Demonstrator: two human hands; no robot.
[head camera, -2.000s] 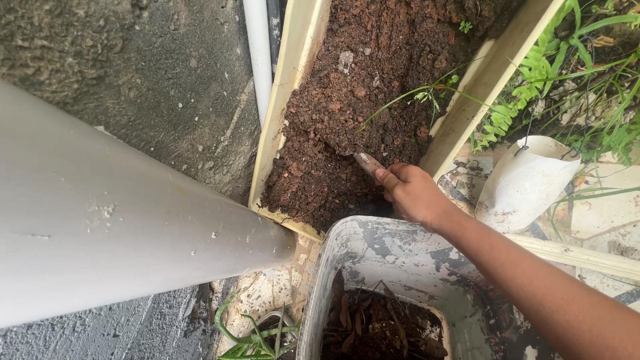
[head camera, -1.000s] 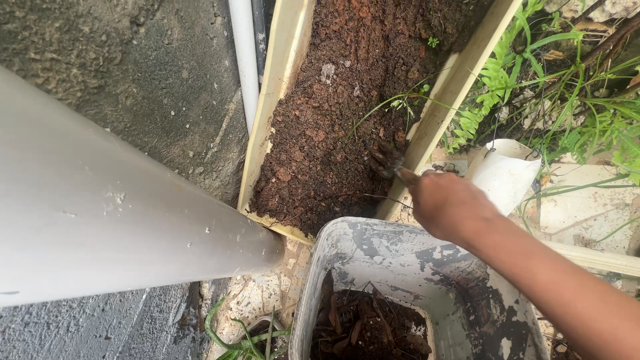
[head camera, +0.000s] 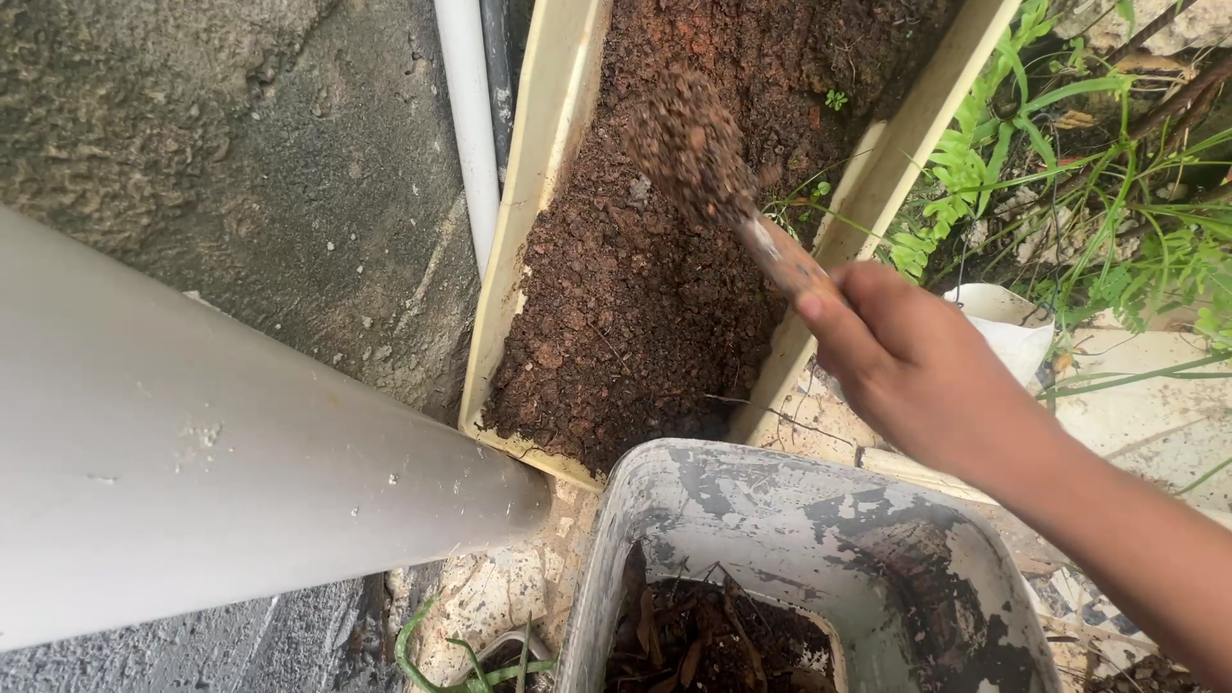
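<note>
My right hand (head camera: 895, 356) grips the handle of a small hand trowel (head camera: 770, 250), whose blade is heaped with loose brown soil and blurred by motion. The loaded blade is over the long cream planter trough (head camera: 496, 356), which is filled with dark reddish-brown soil (head camera: 626, 327). Below my hand stands a paint-stained grey plastic bucket (head camera: 760, 481), with dry leaves and soil (head camera: 712, 635) in its bottom. My left hand is out of view.
A wide grey pipe (head camera: 250, 433) slants in from the left beside a rough concrete wall (head camera: 318, 173). A thin white pipe (head camera: 470, 125) runs along the trough. Ferns and grass (head camera: 1088, 173) grow at the right, near a white plastic container (head camera: 1006, 332).
The trowel, earlier low in the soil by the trough's right side, is now lifted and heaped with soil. My right hand has moved up with it.
</note>
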